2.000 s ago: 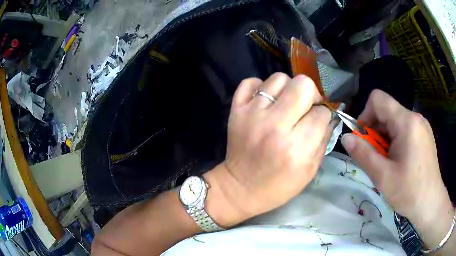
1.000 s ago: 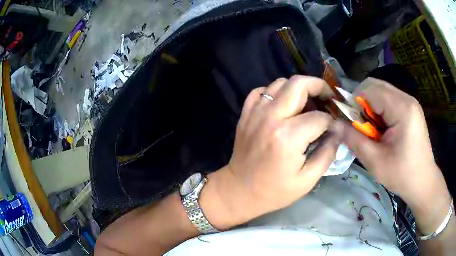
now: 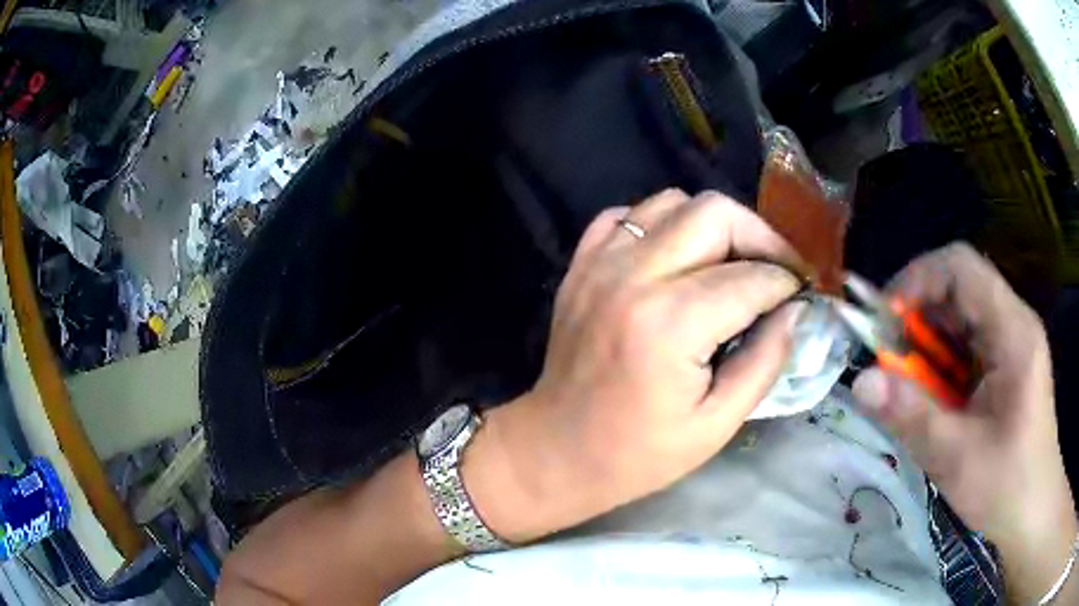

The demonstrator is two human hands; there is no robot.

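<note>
Dark jeans [image 3: 473, 201] lie with the waist opening facing me. A tan-brown patch [image 3: 802, 216] with shiny clear film at its edge stands at the right side of the waistband. My left hand [image 3: 674, 343] pinches the jeans' edge just below the patch; its fingertips hide the exact spot. A whitish crumpled piece [image 3: 807, 369] hangs under those fingers. My right hand [image 3: 970, 391] holds orange-handled thread snips [image 3: 929, 343], blurred, with the blades pointing at the patch's lower corner. I cannot tell whether they touch it.
A pale lap cloth [image 3: 710, 509] with loose threads lies under my hands. Cloth scraps [image 3: 254, 160] litter the floor at the left. A curved wood-edged table [image 3: 53, 379] is at the left, with a blue-labelled item [image 3: 30, 507]. A yellow crate [image 3: 988, 130] is at the upper right.
The right hand with the snips has moved slightly right and down. More of the patch shows now above the left hand, and the left hand has barely moved since one second ago.
</note>
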